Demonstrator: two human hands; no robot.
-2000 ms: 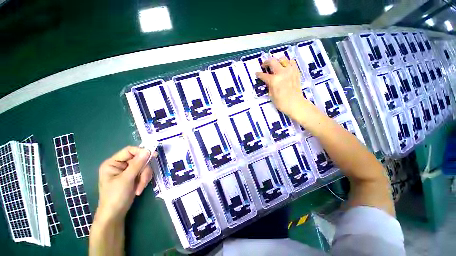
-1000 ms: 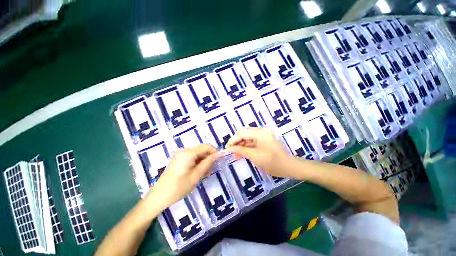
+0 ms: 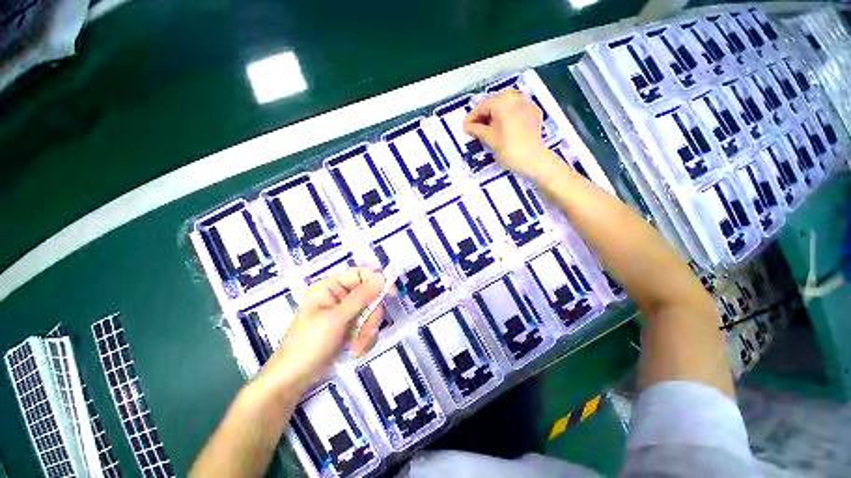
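Note:
A clear blister tray (image 3: 201, 257) lies on the green bench with white, dark-edged display modules (image 3: 355, 182) in its pockets. My left hand (image 3: 341, 313) is over the tray's left part, its thumb and fingers closed on a narrow pale liner strip (image 3: 378, 297). My right hand (image 3: 509, 121) is over the back row near its right end, fingertips pinched together at a module. Whether a small piece sits between those fingertips cannot be seen. The hand covers part of the two back right pockets.
A stack of adhesive sheets (image 3: 58, 401) lies fanned at the left, with a single adhesive sheet (image 3: 131, 397) beside it. Stacked filled trays (image 3: 709, 140) stand at the right. Another tray block (image 3: 746, 322) shows below the bench. A pale strip (image 3: 308, 121) edges the far bench side.
My hands met over the middle of the tray a second ago. Now they are apart: my right hand has moved to the back right, while my left hand stays over the left part with the strip.

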